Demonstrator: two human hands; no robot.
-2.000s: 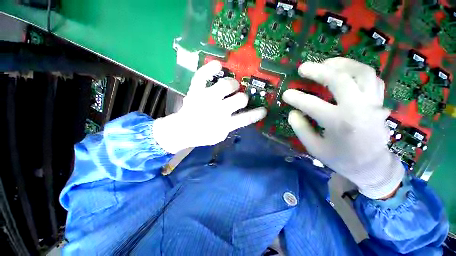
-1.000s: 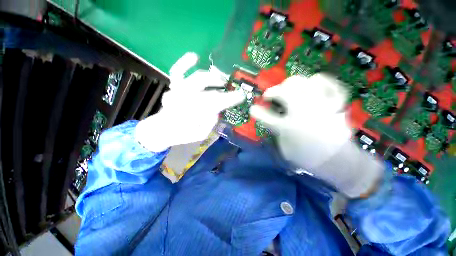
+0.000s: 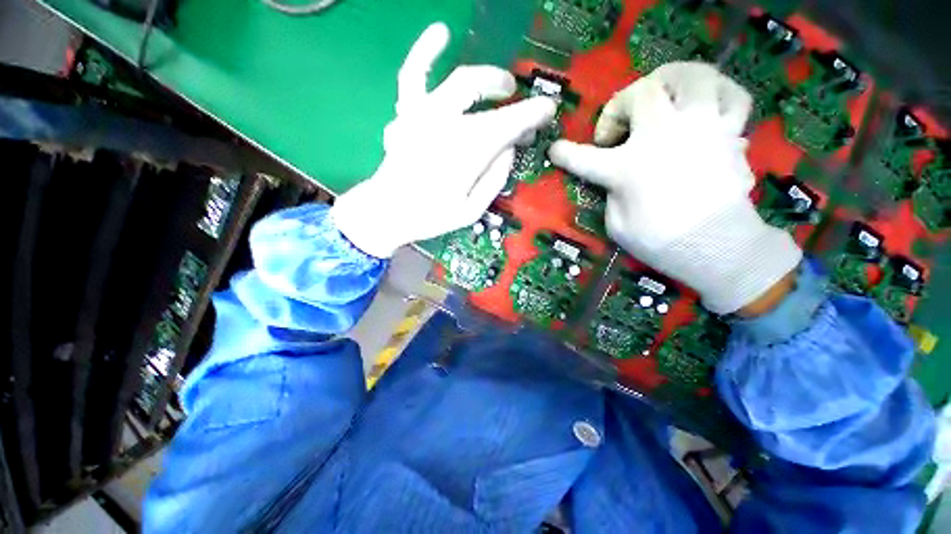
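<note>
Small green circuit boards with black, white-labelled parts lie in a clear tray over red. My left hand, in a white glove, is over the tray's left edge. Its fingers are spread, with fingertips at one circuit board and partly covering it. My right hand, also white-gloved, is over the tray just right of that board. Its thumb points at the board's right side and its other fingers curl down; whether they hold anything is hidden. Another board lies below my left hand.
A green bench top is left of the tray, with part of a cable at its top edge. A black rack with boards stands at the left. More boards lie at the upper right. Yellow-black floor tape shows below the bench.
The view has shifted, so more front-row boards show below my hands. My hands are now over a board further from my body; the dark thing at my right fingertips no longer shows.
</note>
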